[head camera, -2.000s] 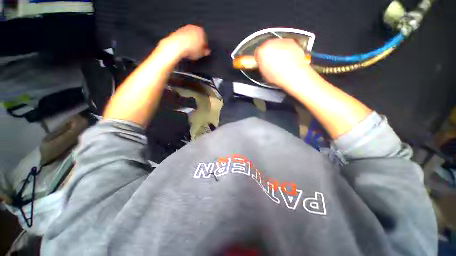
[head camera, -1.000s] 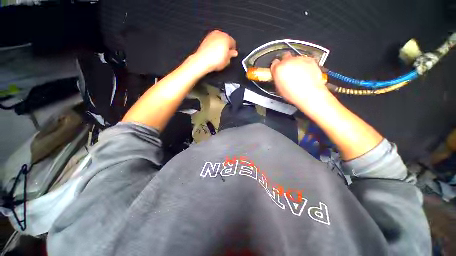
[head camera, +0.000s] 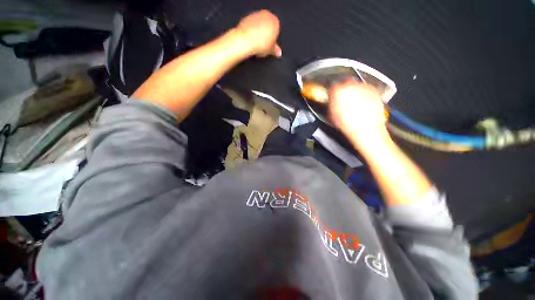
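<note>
My right hand (head camera: 356, 108) is closed around the orange-brown handle of the steam iron (head camera: 375, 84), whose pointed plate with a pale rim lies on the dark table surface, tip to the left. My left hand (head camera: 261, 34) is to the left of the iron and above it in the picture, with its fingers curled at dark fabric; whether it pinches any cannot be told. Dark garment pieces (head camera: 252, 73) hardly stand out from the black table cover (head camera: 469, 64). A light panel (head camera: 337, 146) hangs at the front edge, below the iron.
A blue hose (head camera: 428, 130) and a yellowish one run right from the iron to a pale wrapped hose (head camera: 516, 138). Beige pieces (head camera: 258, 126) lie below the table's front edge. Heaped fabric (head camera: 53, 117) and a black piece with white edges (head camera: 138, 53) are on the left.
The view has turned and shifted. The iron, still in my right hand, now sits lower and further right in the picture. My left hand stays curled, now further from the iron.
</note>
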